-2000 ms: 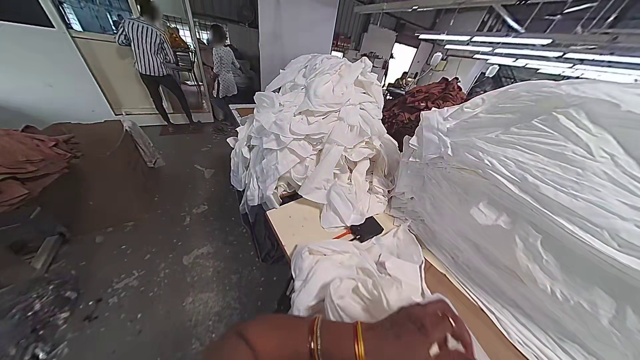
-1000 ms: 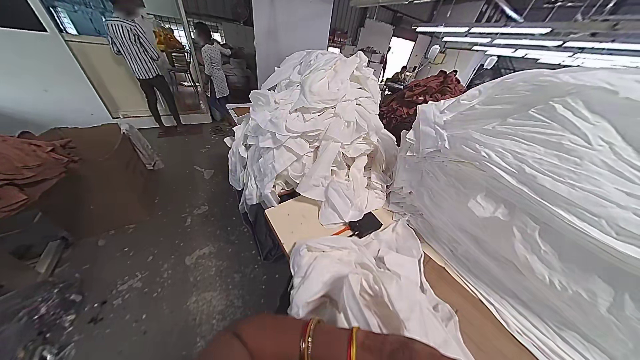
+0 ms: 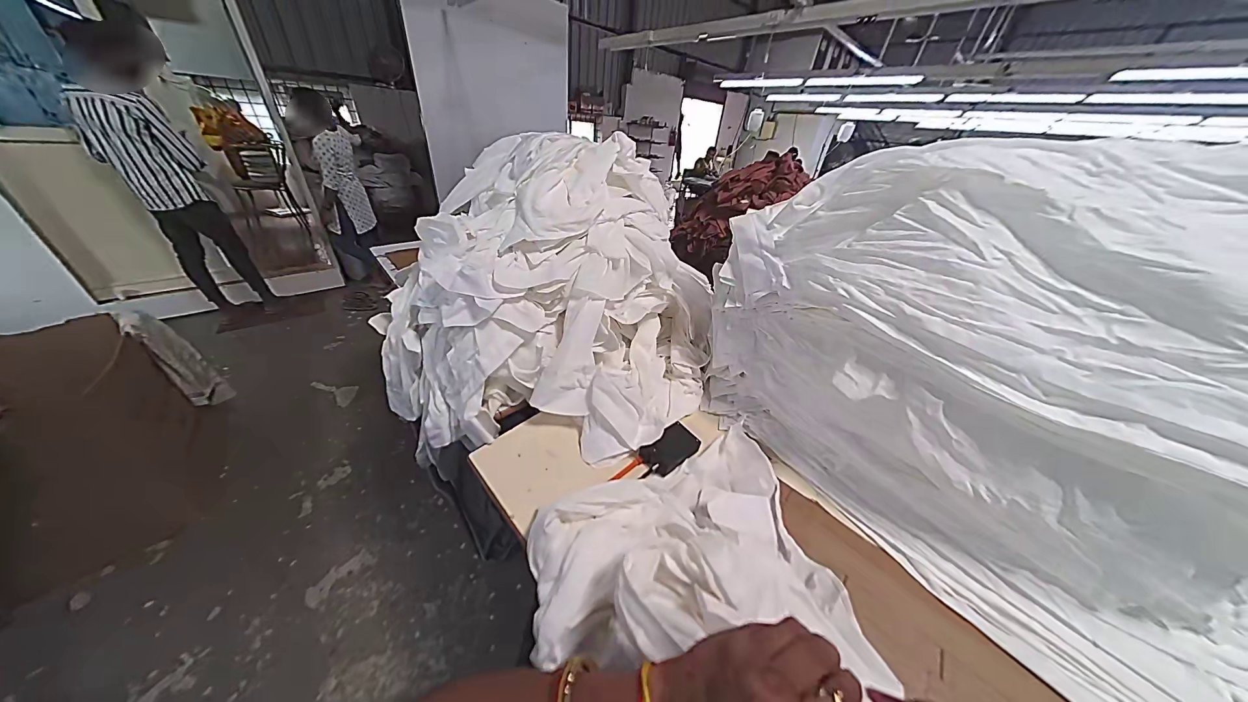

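Observation:
My left hand [image 3: 760, 665], with bangles at the wrist and a ring, is bent at the bottom edge, over the near part of a crumpled white cloth [image 3: 653, 565]. Its fingertips are hidden, so its grip cannot be told. My right hand is not clearly in view. The cloth lies on a table with a pale board [image 3: 536, 463] and a brown surface [image 3: 877, 575]. Beyond it, a black object [image 3: 670, 448] and an orange-red, thin item [image 3: 626, 469] lie beside a tall heap of white fabric pieces [image 3: 556, 283].
A large stack of white fabric layers [image 3: 1024, 341] under clear plastic sheeting rises at right. Dark red fabric [image 3: 741, 200] is heaped behind. A brown box or covered block [image 3: 88, 448] stands on the left floor [image 3: 322, 546]. Two people [image 3: 146, 146] stand at the back left.
My left hand, mostly below the view's edge one second ago, shows more fully now over the near cloth. The white heap and the black object have not plainly moved.

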